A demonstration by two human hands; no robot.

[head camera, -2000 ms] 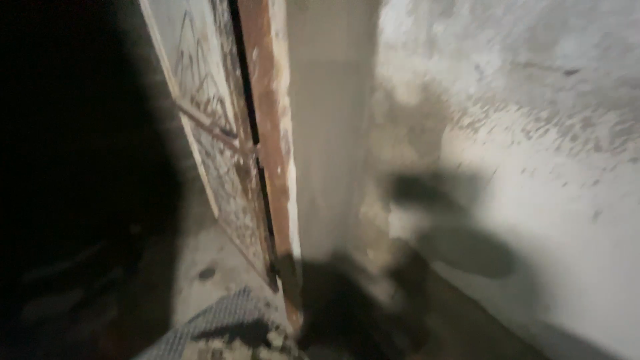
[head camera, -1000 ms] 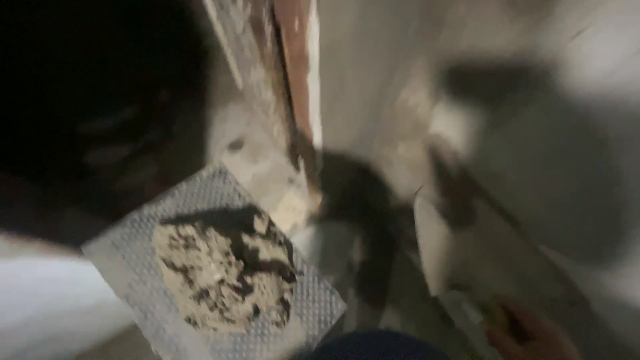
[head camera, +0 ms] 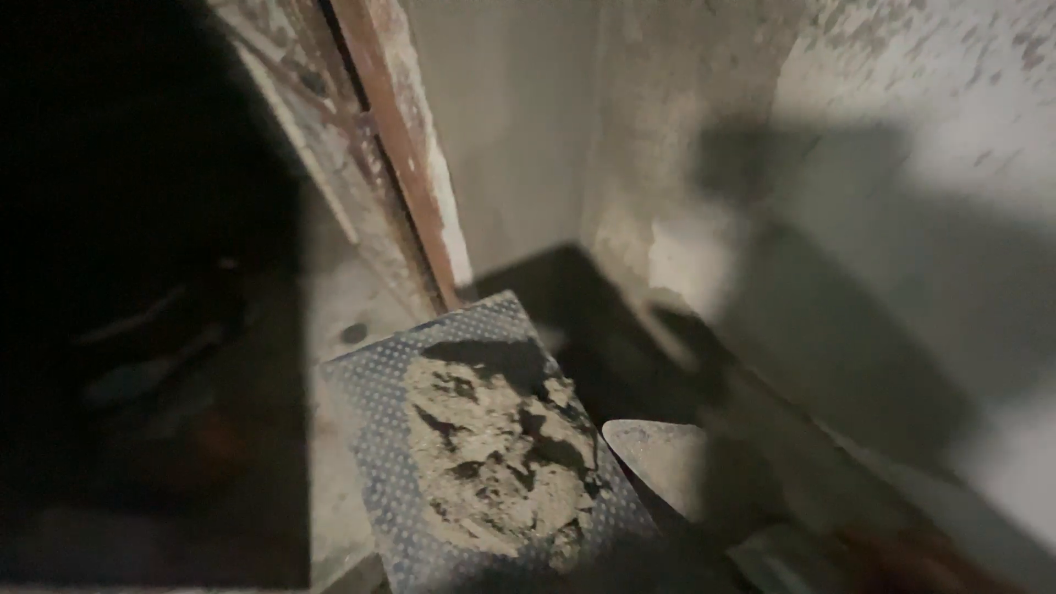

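A blue-grey plasterer's hawk with a dotted, textured face [head camera: 375, 445] is tilted at the lower middle, bearing a rough heap of wet grey mortar [head camera: 495, 462]. Just right of its edge is the rounded tip of a metal trowel [head camera: 656, 462]; the rest of the blade runs into shadow. My right hand [head camera: 916, 565] is dim and blurred at the bottom right, around the trowel's handle end. My left hand does not show; the underside of the hawk is hidden.
A worn, rust-brown frame [head camera: 396, 132] stands beside a grey plastered strip of wall [head camera: 511, 124]. To the right is a patchy wall [head camera: 973, 99] with cast shadows. A dark area fills the left side, and a pale floor [head camera: 338, 487] shows beside the hawk.
Two seconds ago only the hawk's upper part and some mortar showed at the bottom. Since one second ago, the trowel has come closer to the hawk's right edge. The view has shifted.
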